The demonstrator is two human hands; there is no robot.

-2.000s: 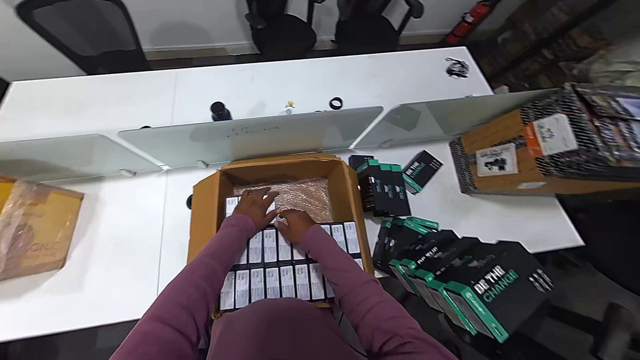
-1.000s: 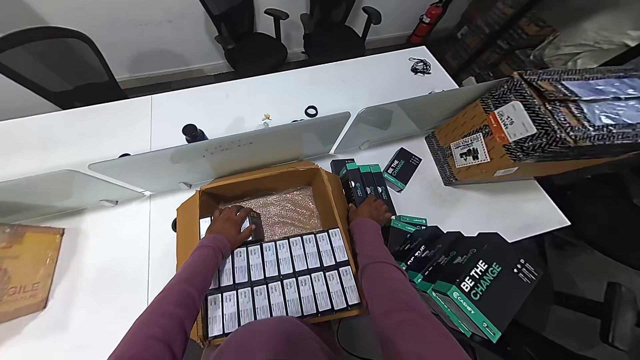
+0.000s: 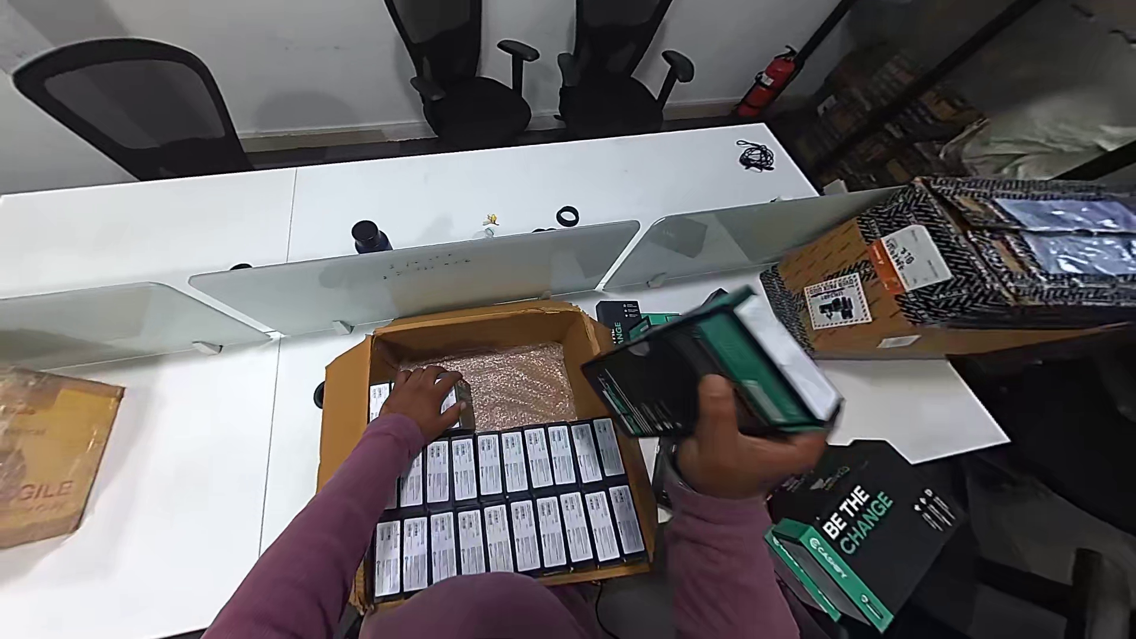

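An open cardboard carton [image 3: 346, 426] holds two rows of small black boxes [image 3: 515, 466] with white printed labels facing up. Bubble wrap [image 3: 524, 382] shows in its upper part. My left hand [image 3: 424, 399] rests on a few labelled boxes in the carton's upper left; its grip is partly hidden. My right hand [image 3: 741, 444] is raised beyond the carton's right side, gripping black and green boxes [image 3: 710, 364], tilted and slightly blurred. Behind them, another black box [image 3: 619, 318] lies on the white table. Larger black and green boxes [image 3: 852, 532] lie at the lower right.
Glass dividers [image 3: 426, 275] cross the white table [image 3: 195, 444] behind the carton. A large taped carton [image 3: 834, 293] stands at the right and another carton [image 3: 58, 453] at the far left. A dark bottle [image 3: 369, 237], a black ring [image 3: 567, 216] and a coiled cable [image 3: 755, 156] lie beyond the dividers.
My right hand was beside the carton at the small black and green boxes a second ago; now it holds some of them up. My left hand stays at the carton's upper left.
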